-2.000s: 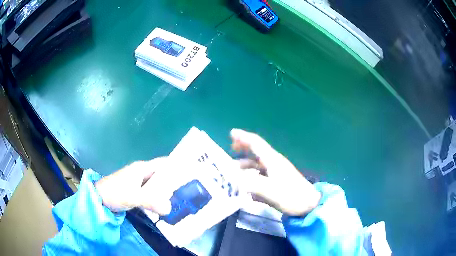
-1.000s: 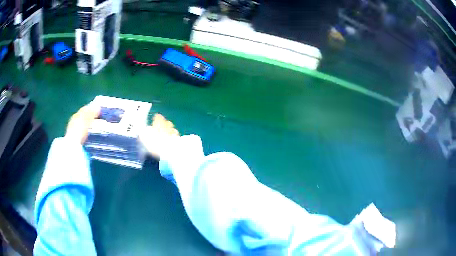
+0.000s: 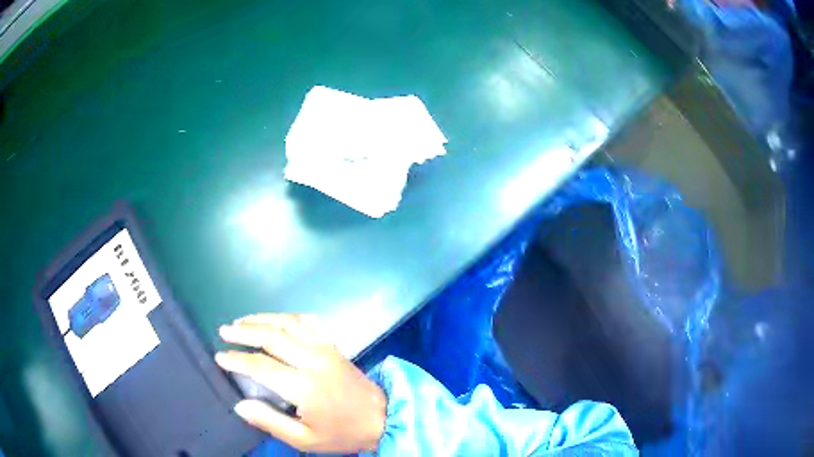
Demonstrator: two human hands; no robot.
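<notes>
A black foam tray lies at the lower left, cut off by the bottom edge. A white booklet with a blue device picture lies in its upper end. My right hand is at the tray's right edge, fingers pointing left. A small dark part shows between its fingers and thumb; whether it is the tray's edge or a held item cannot be told. My left hand is not in view.
A loose pile of plain white leaflets lies on the green bench. Beyond the bench's right edge, a shiny blue bag in a brown carton holds black foam. Someone's blue sleeve shows at the upper right.
The view has swung right to the leaflets and blue bag. The booklet stack and testers are out of view. My left hand has left the picture; my right hand is now by the tray.
</notes>
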